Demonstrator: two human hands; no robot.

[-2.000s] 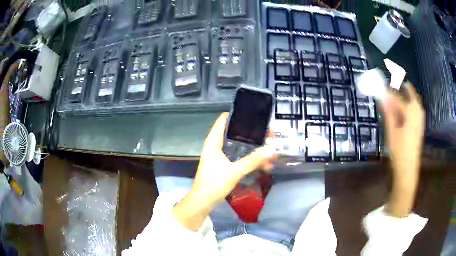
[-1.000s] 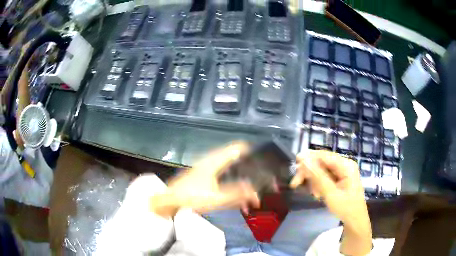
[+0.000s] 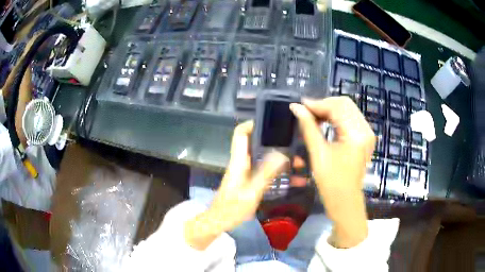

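Note:
A dark keypad phone is held upright above the bench's front edge, its black screen area facing me. My left hand grips its lower part, the thumb over the keypad. My right hand is at the phone's upper right, thumb and index fingertips together at the screen's edge. Whether a small lens is between those fingertips cannot be told. The phone tray with phones in its pockets lies behind. The lens tray with rows of black-framed lenses lies to the right, partly behind my right hand.
White crumpled cloth pieces and a white dispenser bottle are at the right. A separate phone lies at the back. A small fan and white boxy device stand left. Clear plastic waste is below left. Red plastic shows between my legs.
My right hand has left the cloth area and come to the phone's screen. The cloth piece lies on the bench. The phone tilted and blurred low, then rose upright. The view shifted.

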